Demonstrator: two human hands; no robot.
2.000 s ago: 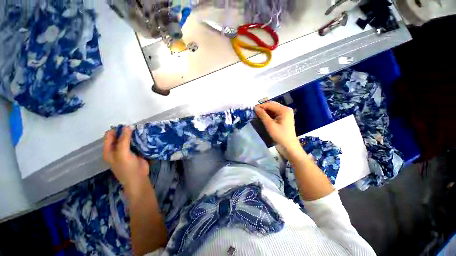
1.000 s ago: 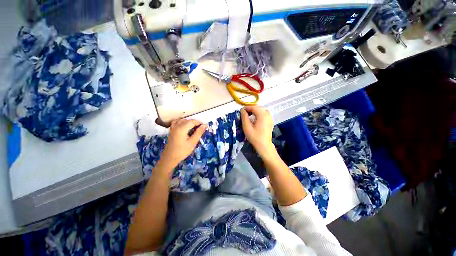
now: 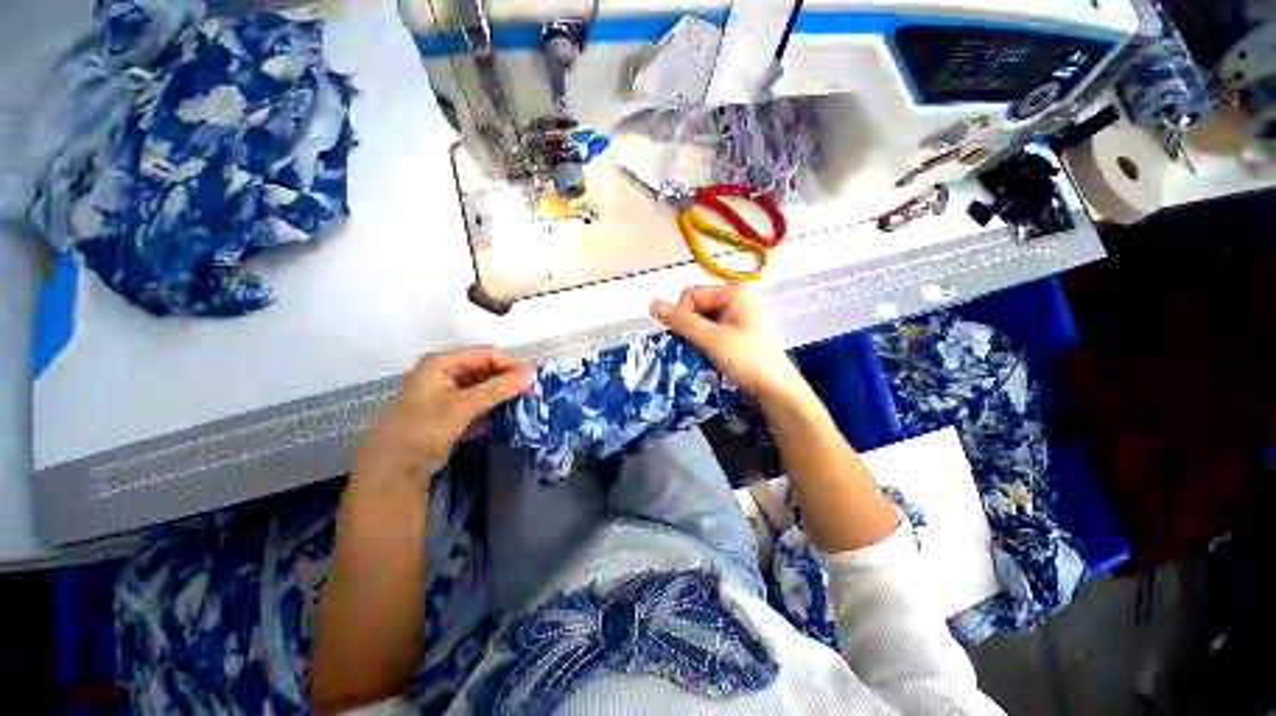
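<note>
A blue floral garment piece [image 3: 616,396] is stretched between my hands at the table's front edge and hangs over it towards my lap. My left hand [image 3: 455,399] pinches its upper left corner between thumb and fingers. My right hand [image 3: 725,330] pinches its upper right end, just below the scissors. The presser foot and needle [image 3: 565,171] are above and behind the cloth, with no cloth seen under them. The far side of the piece is hidden.
Red and yellow handled scissors [image 3: 725,235] lie right of the needle. A floral pile [image 3: 210,154] is on the table, left. A ruler tape [image 3: 252,445] runs along the front edge. Blue bins [image 3: 848,389] hold floral cloth, lower right; a white board [image 3: 952,525] is beside my lap.
The piece has moved from lying flat near the machine bed down to the table's front edge, and less of it shows. My left hand has moved left and down. Both hands still hold it.
</note>
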